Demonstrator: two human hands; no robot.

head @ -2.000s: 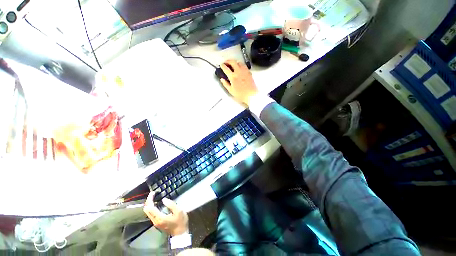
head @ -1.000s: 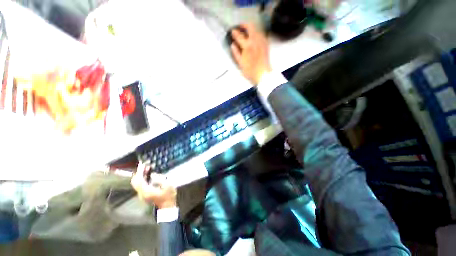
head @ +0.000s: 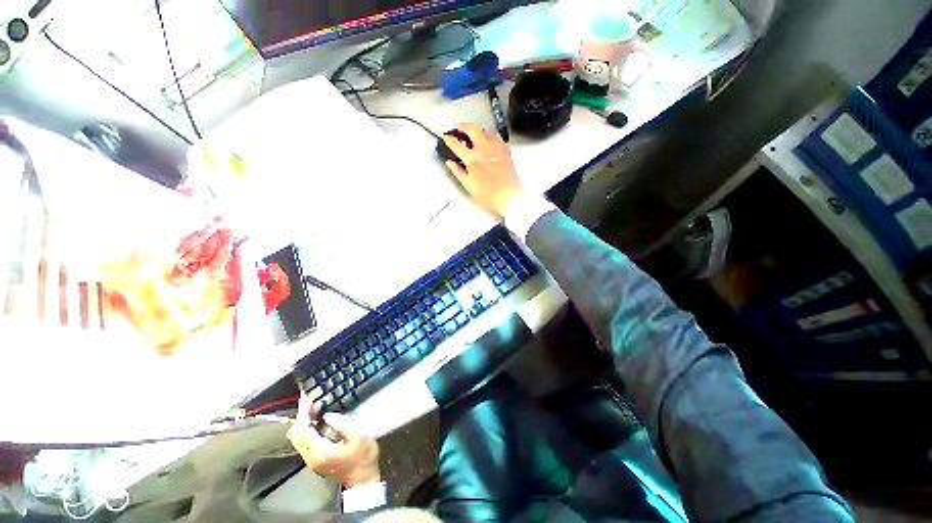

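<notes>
My right hand (head: 484,165) is closed over a small black wired mouse (head: 447,149) on the white desk, below the monitor. My left hand (head: 333,447) is at the left end of the black keyboard (head: 419,325), its fingers curled at the keyboard's lower left corner; it holds nothing that I can see. A black wrist pad (head: 478,360) lies in front of the keyboard. A smartphone (head: 290,292) with a red picture lies left of the keyboard, a thin black cable between them.
The monitor (head: 337,22) stands at the far side. A black cup (head: 541,102), pink mug (head: 607,51), blue object (head: 471,77) and black marker (head: 498,110) are near the mouse. White papers (head: 327,153) cover the desk centre. Blue binders (head: 869,153) stand at right, white cables (head: 77,478) at lower left.
The view swung away and came back, so the monitor and mug show again. My right hand is still on the mouse and my left hand still at the keyboard's left end.
</notes>
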